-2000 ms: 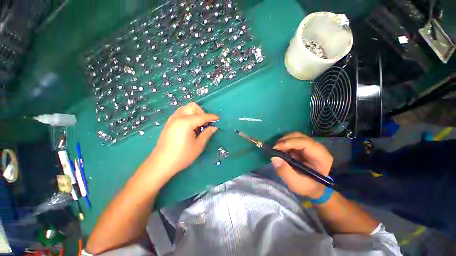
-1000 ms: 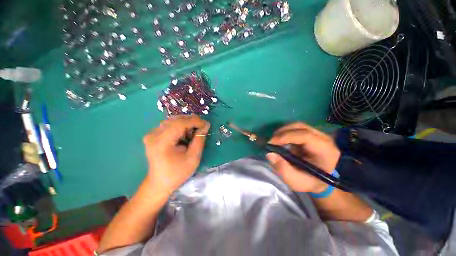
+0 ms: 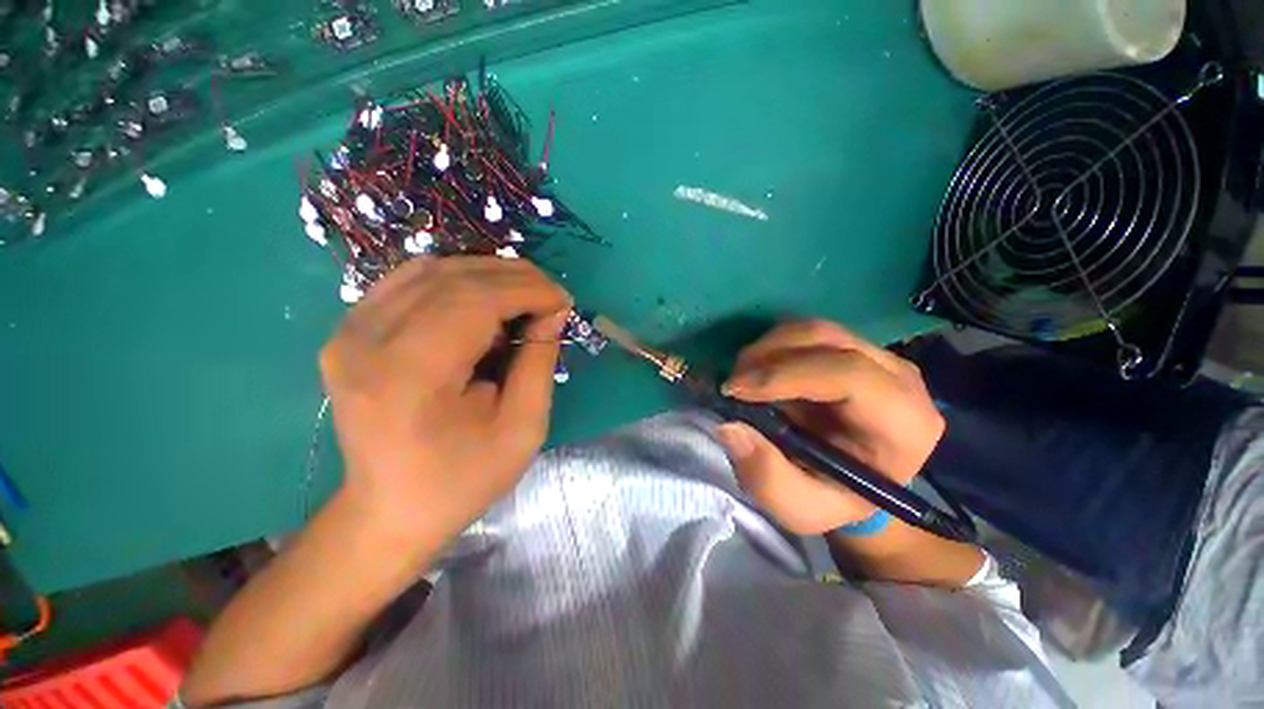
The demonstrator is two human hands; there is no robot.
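My right hand (image 3: 835, 423) holds a black soldering iron (image 3: 832, 468) like a pen. Its thin metal tip points left, at or just beside a small assembly (image 3: 584, 333). My left hand (image 3: 444, 381) has thumb and fingers pinched at the left side of that assembly, with a thin wire between them; what exactly the fingertips grip is partly hidden. A small blue-white round end lies just below the assembly. A tangled heap of red and black lead wires (image 3: 444, 173) with white round ends lies beyond my left hand.
A clear tray (image 3: 402, 63) of small assemblies lies at the far left. A short silvery strip (image 3: 721, 204) lies on the green mat. A fan (image 3: 1060, 208) and white tub (image 3: 1047, 39) stand at right. A red container (image 3: 118, 672) is lower left.
The view has come closer. The wire heap, hidden at first, now shows. My left fingers and the iron's tip have closed in on the small assembly, where they were apart from it.
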